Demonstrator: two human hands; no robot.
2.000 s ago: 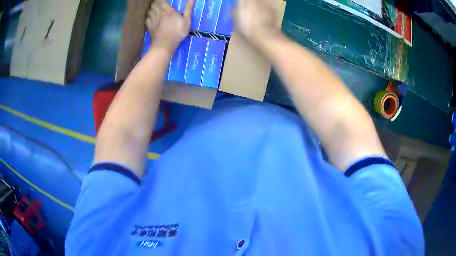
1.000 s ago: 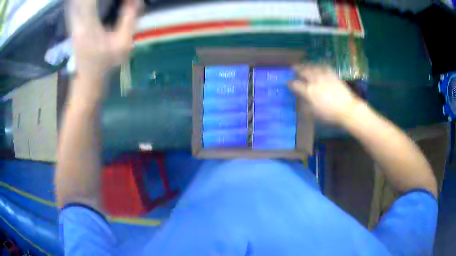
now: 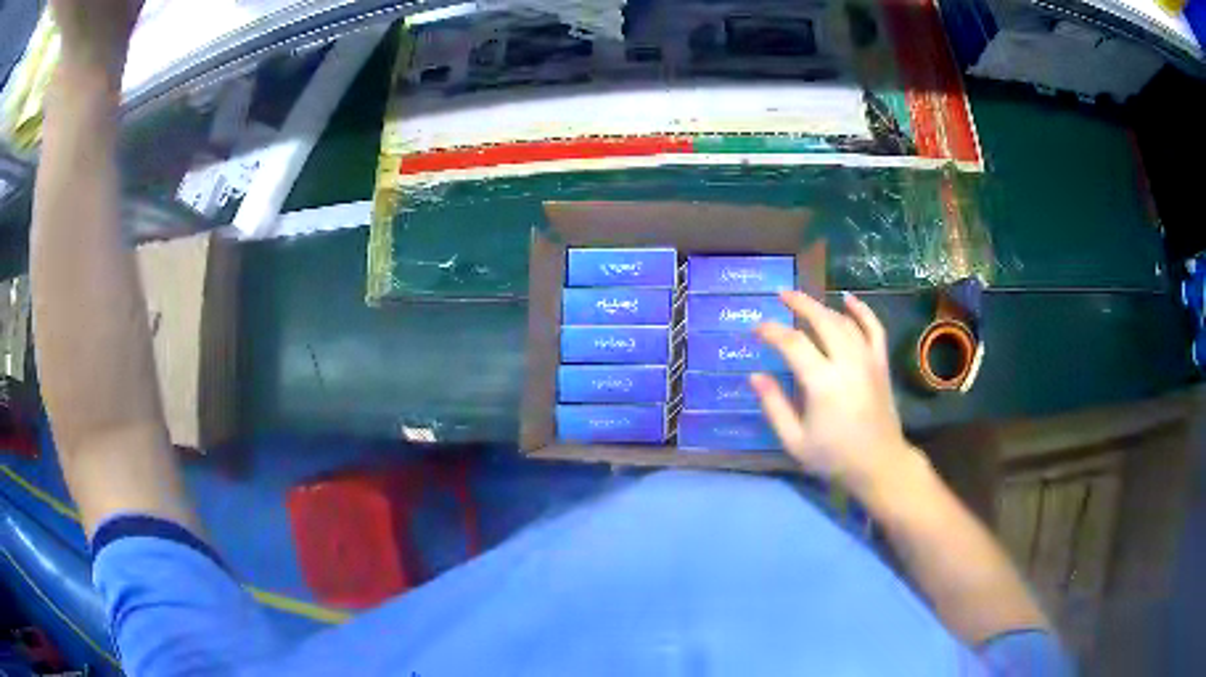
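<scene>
An open inner carton [image 3: 541, 337] stands on the dark green bench in front of me. Two columns of blue product boxes [image 3: 614, 345] lie in it, with a thin patterned strip between the columns. My right hand [image 3: 836, 384] is over the carton's right side, fingers spread, fingertips at the right column of boxes; it holds nothing I can see. My left arm reaches to the top left, and my left hand [image 3: 95, 11] is cut off by the frame's top edge, so its fingers are hidden.
The tape dispenser [image 3: 948, 355] rests on the bench at right. A brown carton [image 3: 185, 337] stands at left. A red stool [image 3: 349, 536] is on the blue floor. A large carton [image 3: 1148, 437] with brown cartons inside is at lower right. A taped printed sheet [image 3: 635, 113] lies behind.
The carton, first at the upper left of the view with both hands on it, now shows near the centre. My left hand has left it and moved to the upper left. My right hand remains at its right side.
</scene>
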